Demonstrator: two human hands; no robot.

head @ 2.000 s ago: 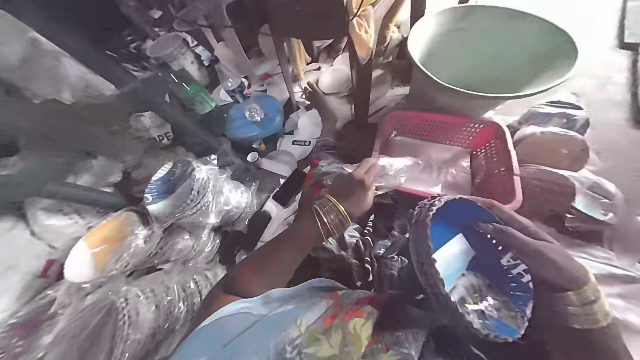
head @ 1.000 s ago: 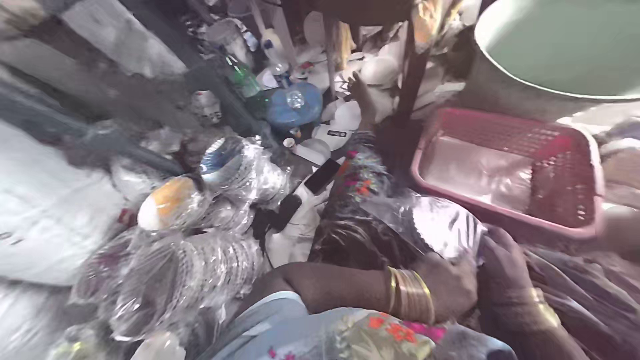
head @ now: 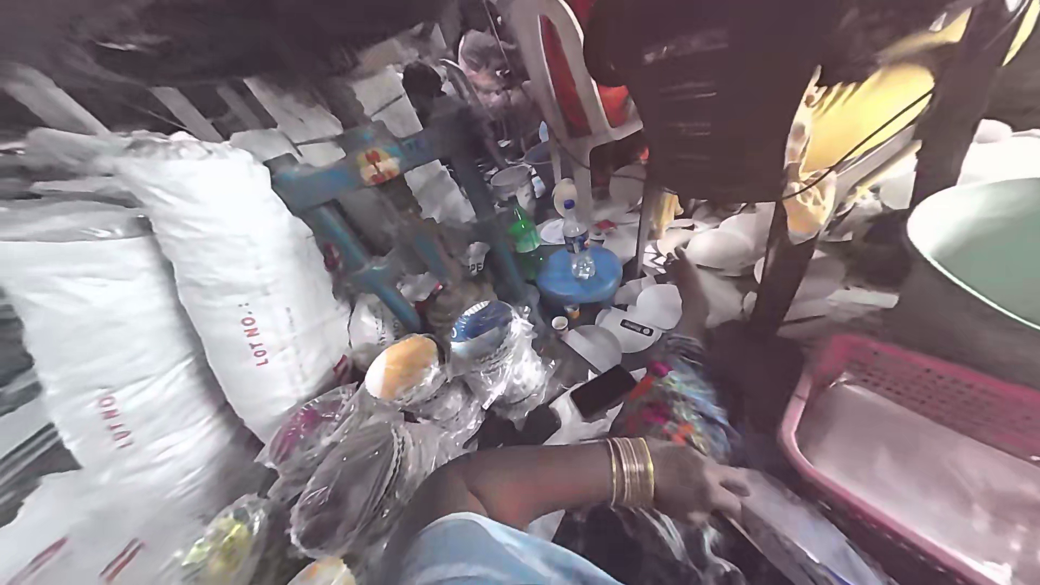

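My left hand (head: 703,487), with several gold-coloured bangles at the wrist, reaches to the right at the lower middle. Its fingers pinch the edge of a clear plastic sheet or bag (head: 800,524) that lies between the hand and the pink basket. My right hand is outside the view. Patterned cloth (head: 674,398) covers my leg just beyond the left hand. A dark phone-like slab (head: 603,392) lies on white material to the left of the cloth. Clear-wrapped stacks of round items (head: 349,487) stand left of my forearm.
A pink plastic basket (head: 800,414) is at the right, below a large pale tub (head: 959,268). Ahead stands a blue stool (head: 578,276) with a plastic bottle (head: 575,240) on it. White woven sacks (head: 236,292) fill the left side. A person (head: 431,89) is in the background.
The view has swung left and up. The blue round container seen in my hands two seconds ago is out of view. My right hand has left the picture, and my left hand now pinches plastic.
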